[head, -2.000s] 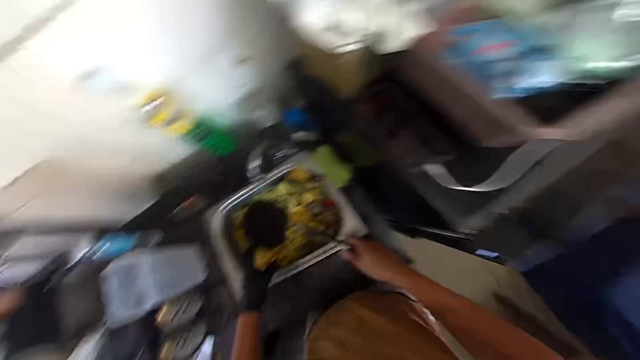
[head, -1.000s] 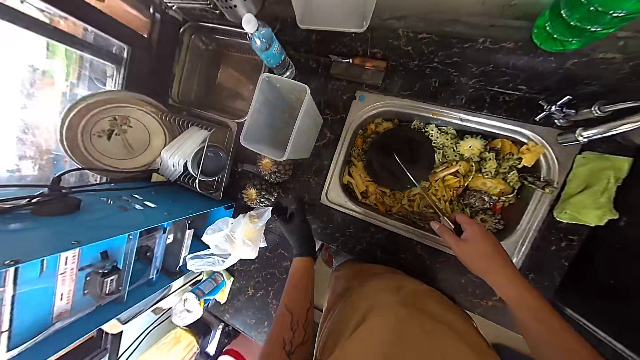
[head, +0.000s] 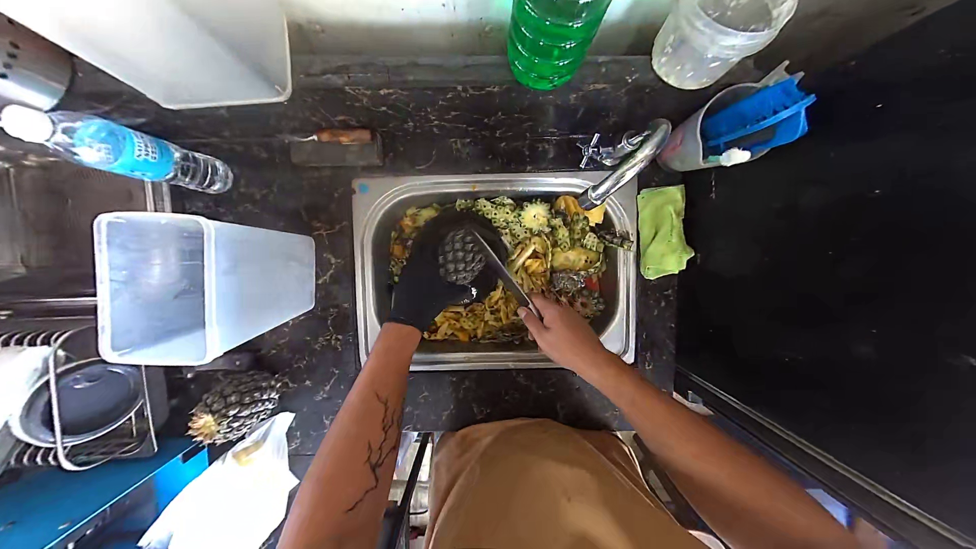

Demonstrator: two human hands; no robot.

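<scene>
My left hand (head: 425, 293), in a black glove, holds a dark unpeeled pineapple (head: 460, 257) over the left part of a stainless steel sink (head: 366, 259). The pineapple lies above a round black surface, whose kind I cannot make out. Bare, my right hand (head: 560, 328) grips a knife (head: 505, 276), its blade pointing up and left, with the tip by the pineapple's right side. Pineapple peelings (head: 488, 316) and other fruit scraps fill much of the sink. The knife's handle is mostly hidden in my fingers.
A chrome faucet (head: 627, 168) reaches over the sink's back right corner. Right of the sink lies a green cloth (head: 663, 231). On the left are a translucent plastic container (head: 259, 278), a water bottle (head: 122, 152) and another pineapple (head: 235, 404). Behind lies a wood-handled cleaver (head: 338, 147).
My left hand has moved from the counter left of the sink to over the sink, and now holds a pineapple. Two pineapples lay by the container before; one shows there now.
</scene>
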